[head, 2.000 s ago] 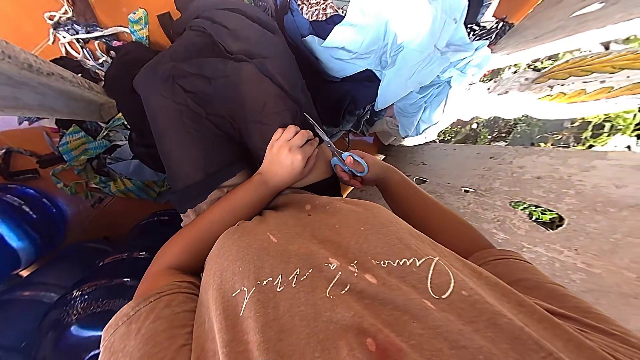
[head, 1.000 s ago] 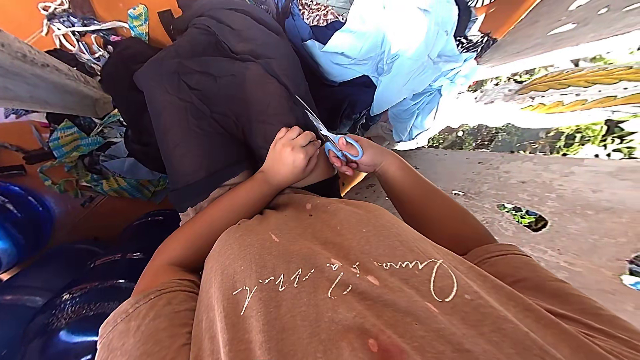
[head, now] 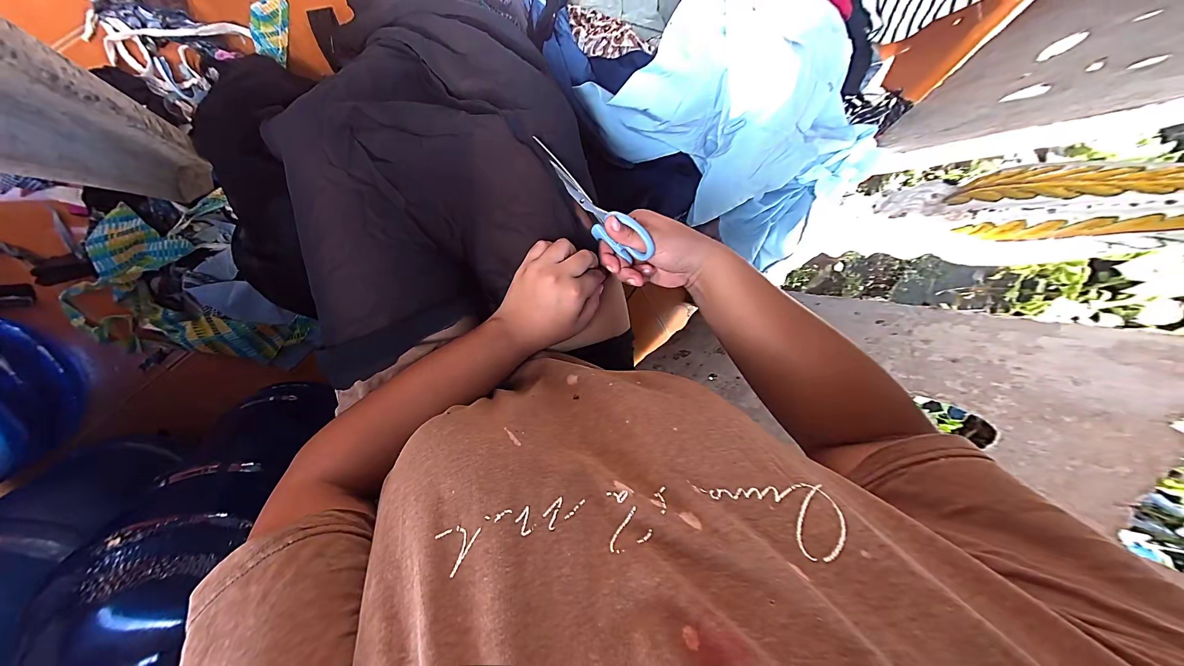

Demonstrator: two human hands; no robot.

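Observation:
Dark, thin fabric [head: 425,166] lies over my lap and spreads up to the top of the view. My left hand [head: 553,289] is closed on the near right edge of this fabric, knuckles up. Just to its right, my right hand [head: 659,252] grips the light blue handles of a pair of scissors [head: 585,202]. Their metal blades point up and to the left, over the fabric's right side, and look nearly together. Whether cloth lies between the blades I cannot tell. The fingertips of both hands are almost touching.
Light blue cloth [head: 731,102] is heaped beyond the scissors. Checked cloth scraps [head: 129,250] lie at the left, below a grey beam [head: 92,111]. Shiny dark blue rounded objects [head: 111,583] stand at the lower left. A concrete surface [head: 1045,379] with a hole lies at the right.
The scissors' blades were further apart one second ago and are nearer together now. My left hand stays at about the same place on the dark fabric.

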